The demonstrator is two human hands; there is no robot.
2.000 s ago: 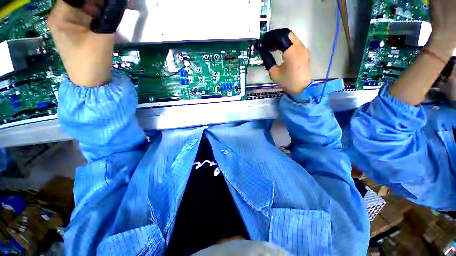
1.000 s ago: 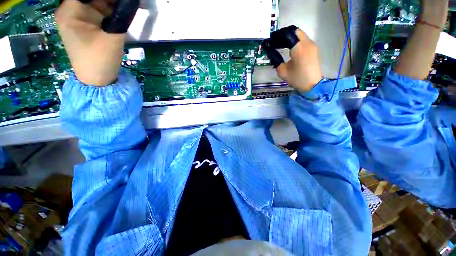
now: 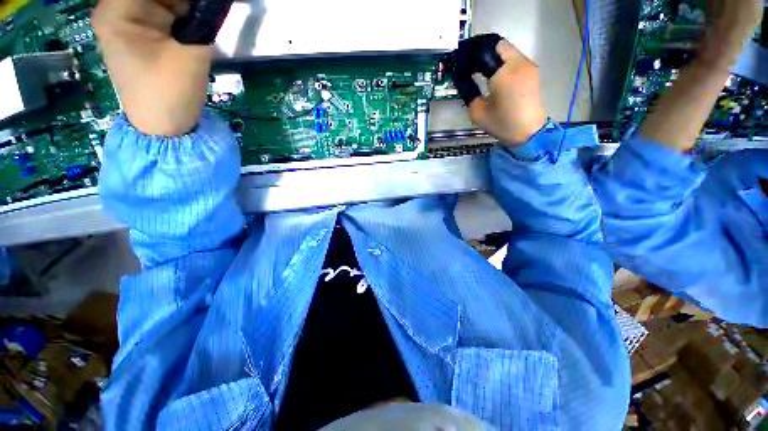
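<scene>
A green circuit board (image 3: 282, 122) lies in front of me, with small blue parts near its front edge. A long white-silver heat sink (image 3: 337, 27) stands over its back part. My left hand (image 3: 152, 63), with black coverings on the fingers, is at the board's back left; its fingertips are cut off by the top edge. My right hand (image 3: 505, 91), also with black finger coverings, is at the board's right edge, thumb and finger close together. Whether it pinches a small part cannot be told.
A metal conveyor rail (image 3: 362, 178) runs between my body and the board. Another board (image 3: 50, 139) lies at the left. At the right, another person's arm (image 3: 690, 101) reaches over a further board. A blue cord (image 3: 580, 71) hangs by my right wrist. Cartons (image 3: 690, 362) lie below.
The board and heat sink have shifted slightly right and up in view. My right hand has moved a little right with them. The other person's arm has moved over the right board.
</scene>
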